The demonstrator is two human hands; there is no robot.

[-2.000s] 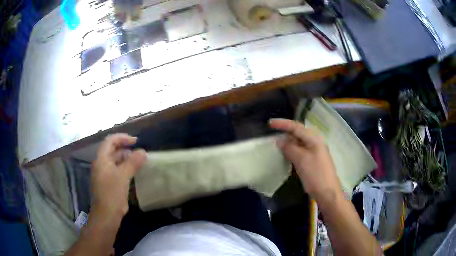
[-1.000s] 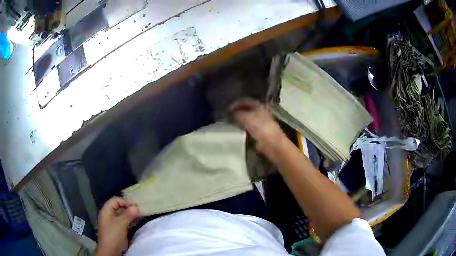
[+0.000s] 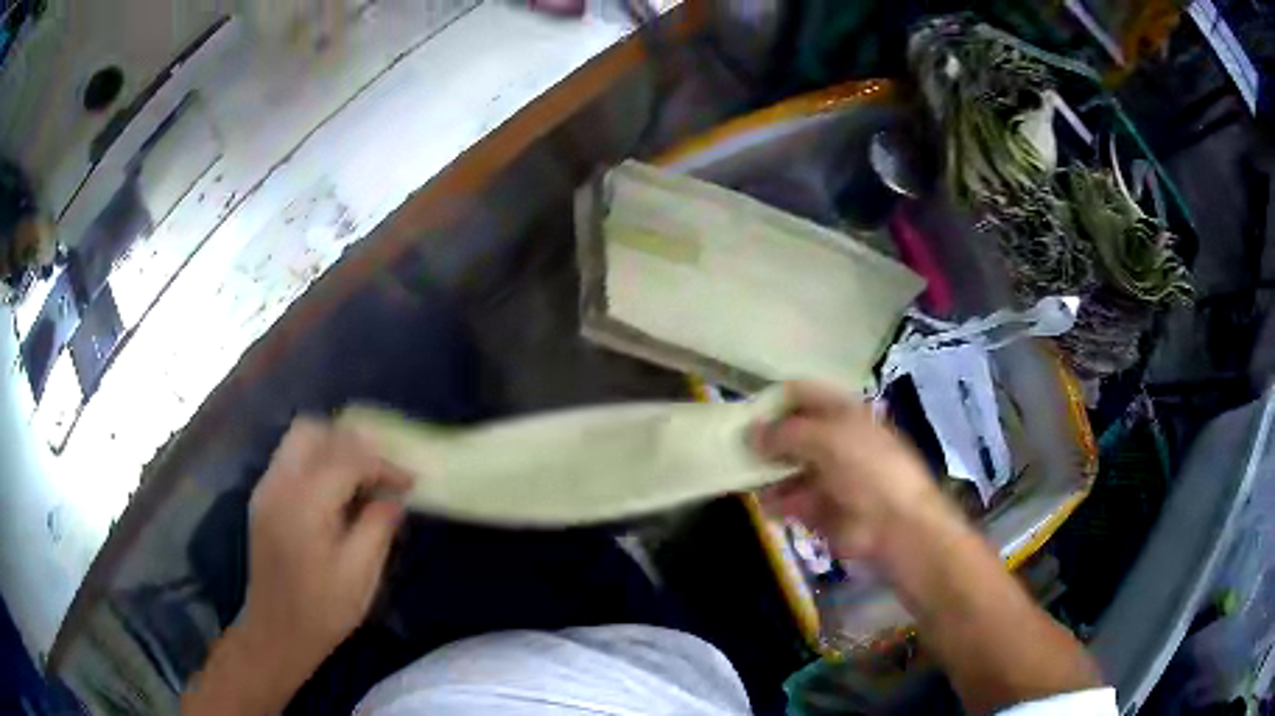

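Note:
A pale khaki fabric piece (image 3: 587,462) is stretched as a curved band over my lap, a little blurred. My left hand (image 3: 329,511) holds its left end. My right hand (image 3: 832,462) holds its right end between thumb and fingers. A stack of pale khaki pieces (image 3: 755,287) lies just beyond my right hand, at the rim of the bin, with a yellowish mark on its top piece.
The worn white machine table (image 3: 322,182) with a brown edge curves along the left. A yellow-rimmed bin (image 3: 1070,476) at right holds white scraps. Bundled khaki strips (image 3: 979,126) lie beyond it. A grey container edge (image 3: 1189,546) is at far right.
My right hand has come away from the stack side and now holds the piece's right end. The piece has become a narrow band. The view has turned right, so the table shows further left.

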